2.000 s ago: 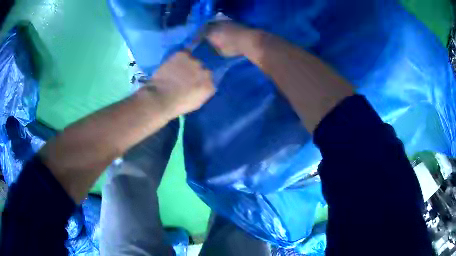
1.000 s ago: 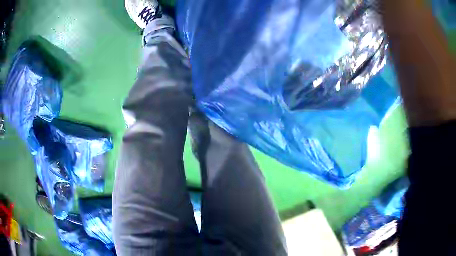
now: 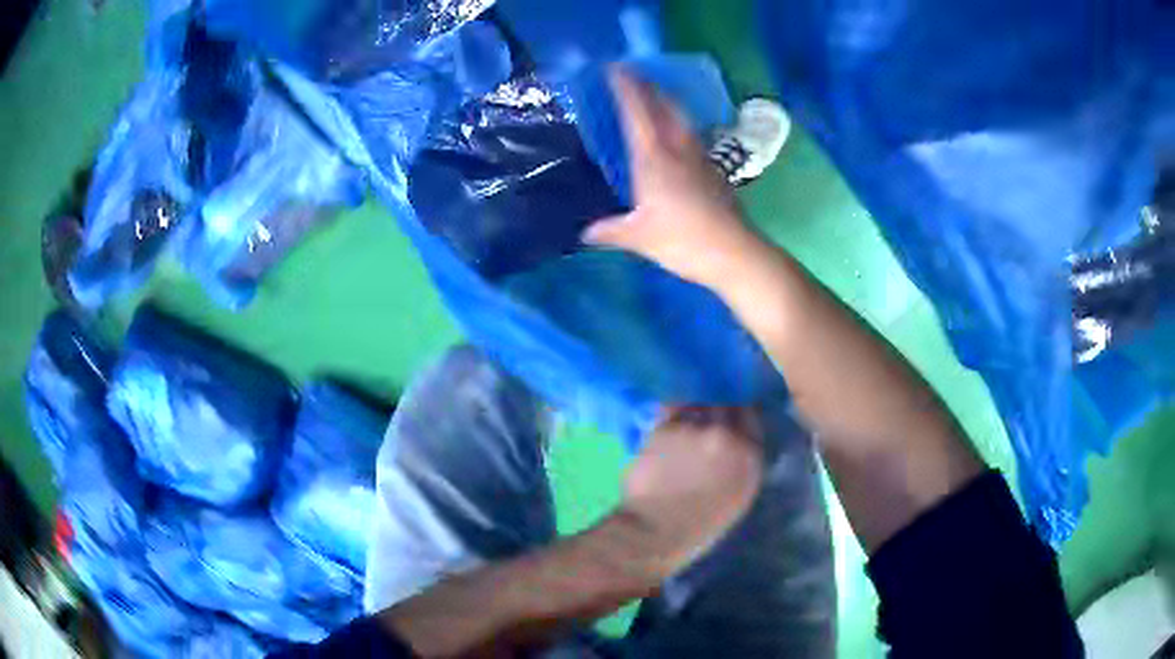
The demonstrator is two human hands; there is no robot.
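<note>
A large blue plastic bag [image 3: 515, 337] lies open in front of my legs, its edge running from the upper left down to my left hand. My left hand [image 3: 696, 474] is closed on the bag's edge between my knees. My right hand [image 3: 677, 193] is over the bag's open mouth with thumb and fingers spread, holding nothing that I can see. A dark navy polybagged garment [image 3: 509, 193] under glossy clear film shows inside the mouth, left of my right hand.
Another large blue bag [image 3: 954, 245] bulges at the right, with dark packs inside. Several filled blue bags [image 3: 200, 406] lie on the green floor [image 3: 342, 290] at the left. My shoe [image 3: 755, 139] shows beyond my right hand.
The view has turned. Both hands are now in view, my left on an open bag's edge. One second ago only the right arm showed, beside a large filled bag.
</note>
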